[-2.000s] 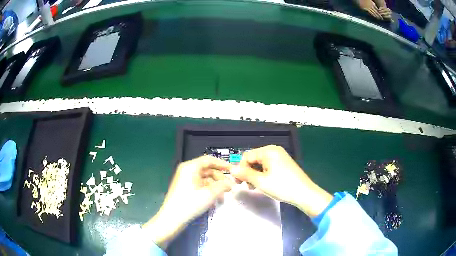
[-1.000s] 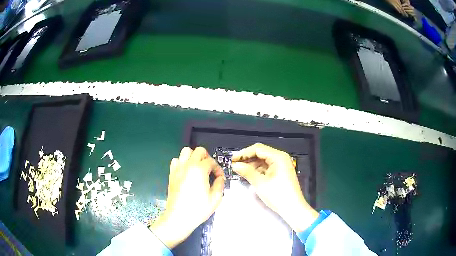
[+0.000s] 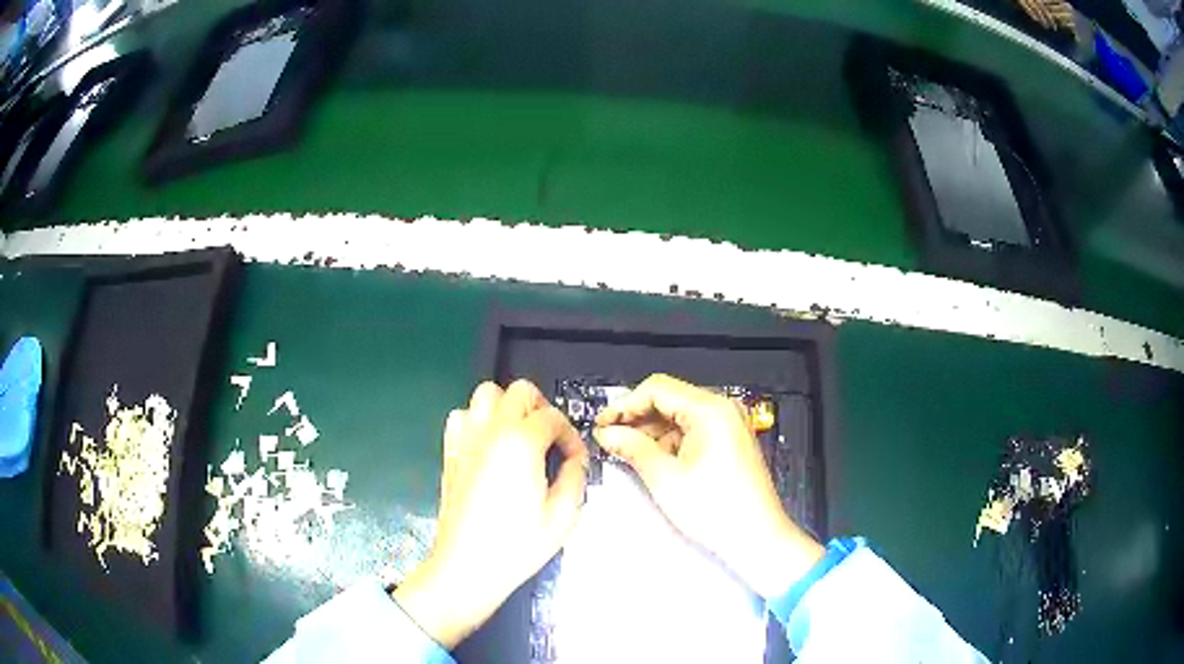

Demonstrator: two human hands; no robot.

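An opened tablet lies in a black foam tray (image 3: 662, 340) in front of me. Its silver-white battery (image 3: 656, 584) glares. The mainboard (image 3: 580, 402) shows in part between and beyond my hands, with an orange-yellow part (image 3: 764, 415) at its right corner. My left hand (image 3: 509, 499) rests over the board's left end, fingers bent, thumb and fingertips close together. My right hand (image 3: 701, 461) is over the middle of the board, thumb and forefinger pinched at its surface. Whether either hand holds a small part cannot be seen.
A black parts tray (image 3: 136, 311) with cream bits (image 3: 123, 480) stands left, more cream bits (image 3: 275, 499) beside it. A blue item (image 3: 18, 405) lies far left. Small components (image 3: 1039, 486) lie right. Trays with tablets (image 3: 247, 84) (image 3: 967, 169) are on the green belt beyond the white strip (image 3: 519, 260).
My hands have moved apart from where they met over the board. The blue-green patch no longer shows, and the orange-yellow part has come into view. The camera view has shifted slightly.
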